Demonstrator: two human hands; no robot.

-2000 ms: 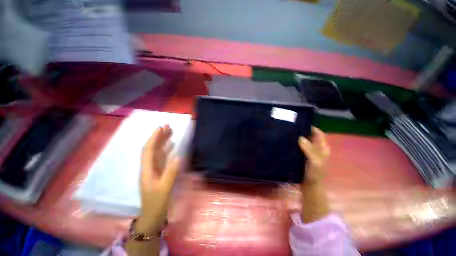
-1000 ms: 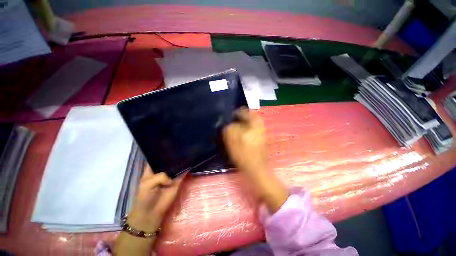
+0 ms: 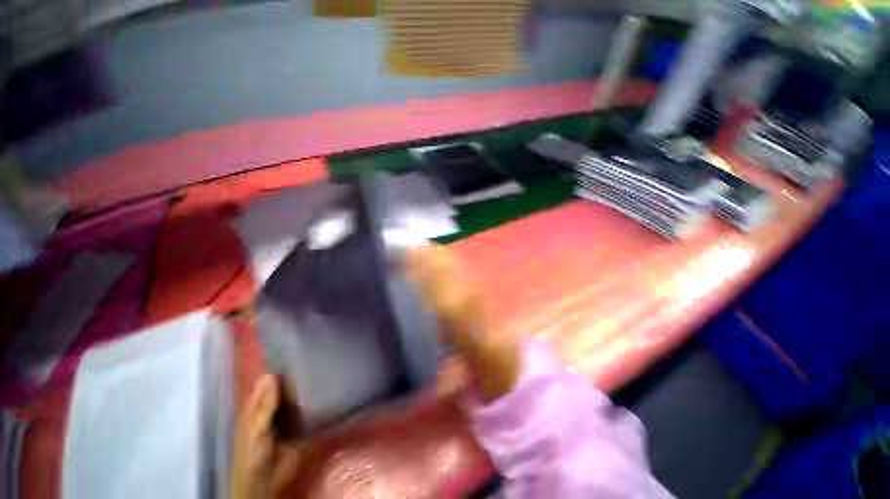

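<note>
A dark, shiny tablet (image 3: pixel 332 326), strongly blurred, is held tilted above the bench in front of me. Pale reflections cover its face, and a bluish-grey surface shows along its right side; I cannot tell whether this is the same tablet or a second one. My left hand (image 3: pixel 259 439) is at its lower left corner, partly cut off by the bottom edge. My right hand (image 3: pixel 457 317) holds its right side, the fingers blurred. A stack topped with a white sheet (image 3: pixel 141 409) lies left of my left hand.
Loose white sheets (image 3: pixel 290 219) lie behind the tablet. Another tablet (image 3: pixel 468 168) lies on a white sheet on the green mat (image 3: pixel 532 202). Interleaved stacks (image 3: pixel 639 190) stand to the right. A magenta mat (image 3: pixel 107 229) is back left; blue bins (image 3: pixel 781 331) are at the right.
The view has swung right. The tablet has gone from showing its black labelled face flat to a steeper, blurred tilt. Both hands have stayed at it, the right now along its right side.
</note>
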